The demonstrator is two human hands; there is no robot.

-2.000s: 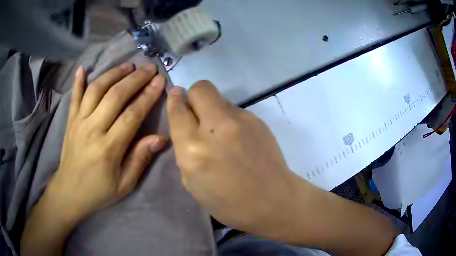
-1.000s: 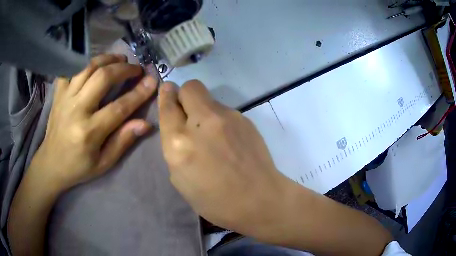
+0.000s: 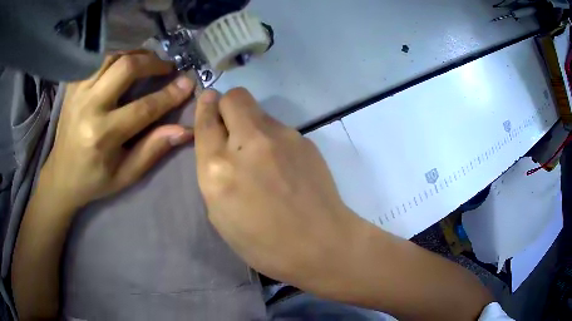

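Observation:
Taupe-grey fabric [image 3: 163,232] lies under both hands and runs up to the presser foot [image 3: 180,49] of the sewing machine. My left hand [image 3: 103,128] rests on the fabric with bent fingers, its index fingertip close to the foot. My right hand [image 3: 263,188] pinches the fabric's right edge between thumb and forefinger, just below the shiny needle plate [image 3: 208,76]. The needle tip cannot be made out. A crease crosses the lower part of the fabric.
A white ribbed wheel [image 3: 233,41] sits right of the foot. The grey machine head [image 3: 50,37] fills the upper left. The pale machine bed [image 3: 338,56] meets a white tabletop [image 3: 401,150] with a printed ruler. White paper [image 3: 517,213] and a red wire are at the right.
The fabric has moved up toward the foot, and a crease now shows near the bottom. My left hand has shifted left and its fingers are more bent. My right hand has moved slightly left and up.

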